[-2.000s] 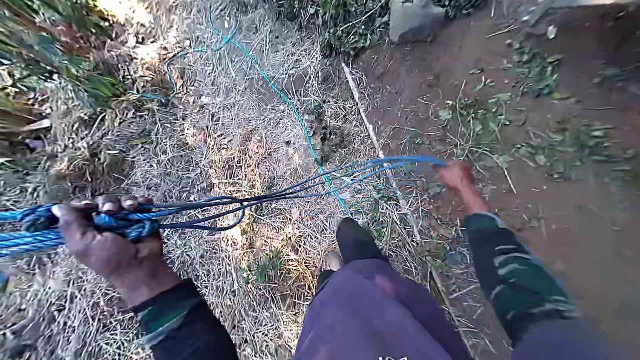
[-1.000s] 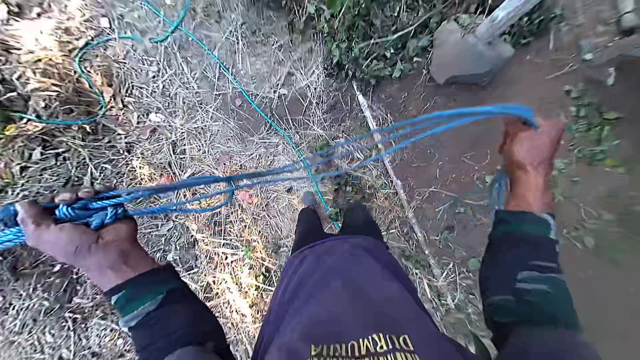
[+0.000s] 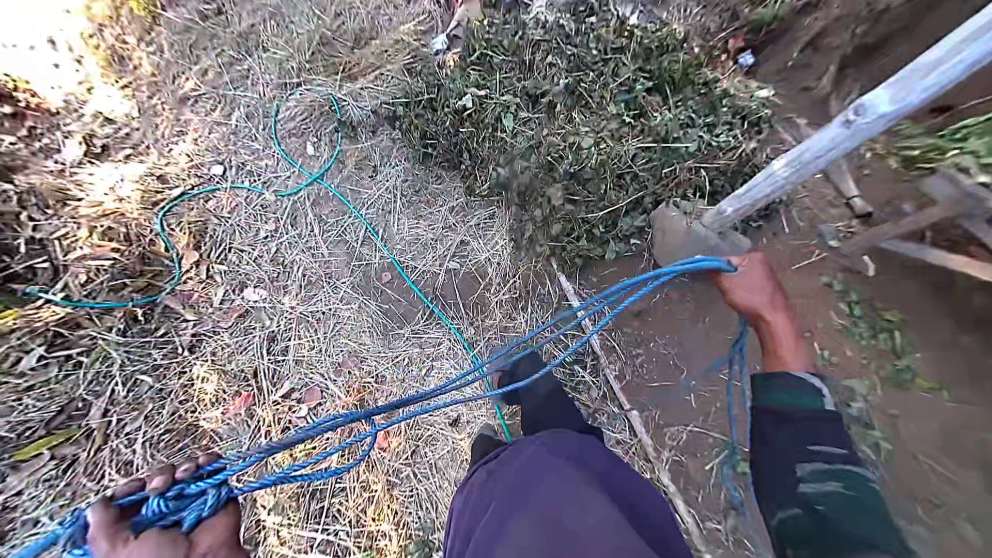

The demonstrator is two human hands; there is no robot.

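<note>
Several strands of blue rope (image 3: 465, 380) stretch between my two hands, across the front of my body. At the lower left, my left hand (image 3: 167, 515) is closed around a knotted bundle of the rope. My right hand (image 3: 756, 291), at the right, grips the other end of the strands, and loose blue rope hangs below it. A thinner green rope (image 3: 403, 271) lies on the ground, with a loop farther off, and passes behind the blue strands down to my feet.
Ahead lies a heap of cut leafy plants (image 3: 581, 139). A wooden post (image 3: 852, 116) rises from a stone-like base (image 3: 682, 236) at the right. A thin stick (image 3: 628, 411) lies between dry straw and bare soil. Blurred wooden pieces (image 3: 922, 225) are at the far right.
The view has shifted, bringing the leafy heap and post further in. Both hands still hold the blue rope; more of it now hangs below my right hand.
</note>
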